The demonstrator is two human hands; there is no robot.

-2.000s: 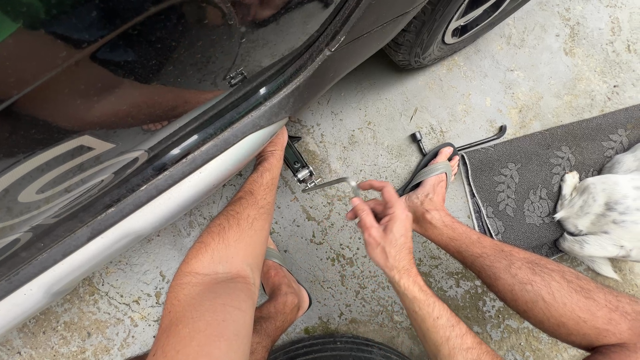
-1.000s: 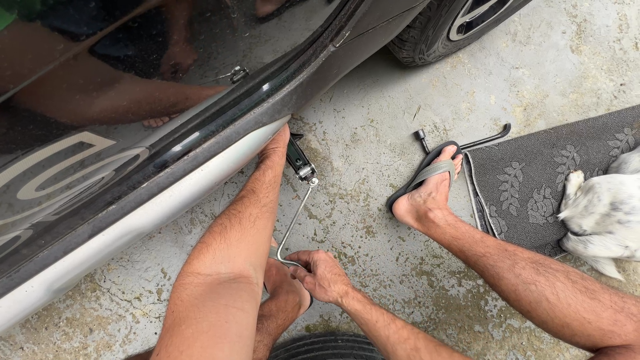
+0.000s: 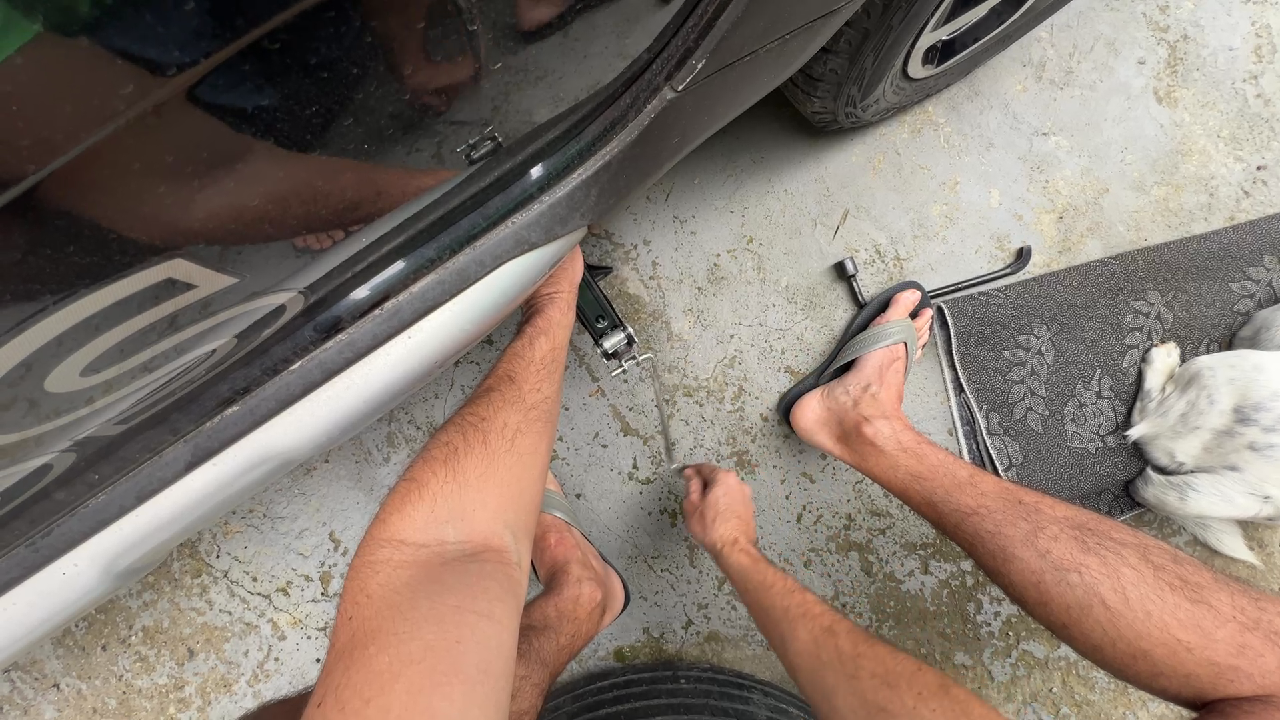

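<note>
A scissor car jack (image 3: 604,315) lies on the concrete, its far end running under the sill of a dark car (image 3: 640,170). From its near end a thin metal crank handle (image 3: 662,410) extends toward me, and my right hand (image 3: 718,505) grips the crank's outer end. My left arm reaches down along the silver sill trim (image 3: 300,445). Of my left hand (image 3: 562,275) only the wrist part shows beside the jack; the fingers are hidden beneath the car's edge, so what they touch cannot be seen.
A car wheel (image 3: 860,75) stands at the top. Near my sandalled foot (image 3: 865,375) lies a lug wrench (image 3: 985,275), partly covered. A grey leaf-patterned mat (image 3: 1070,400) is at the right, with a white speckled animal (image 3: 1215,430) on it. A loose tyre (image 3: 680,695) sits at the bottom edge.
My right hand was open beside the crank, then gripped its end lower down; now it has swung the crank rightward. My left arm stays put.
</note>
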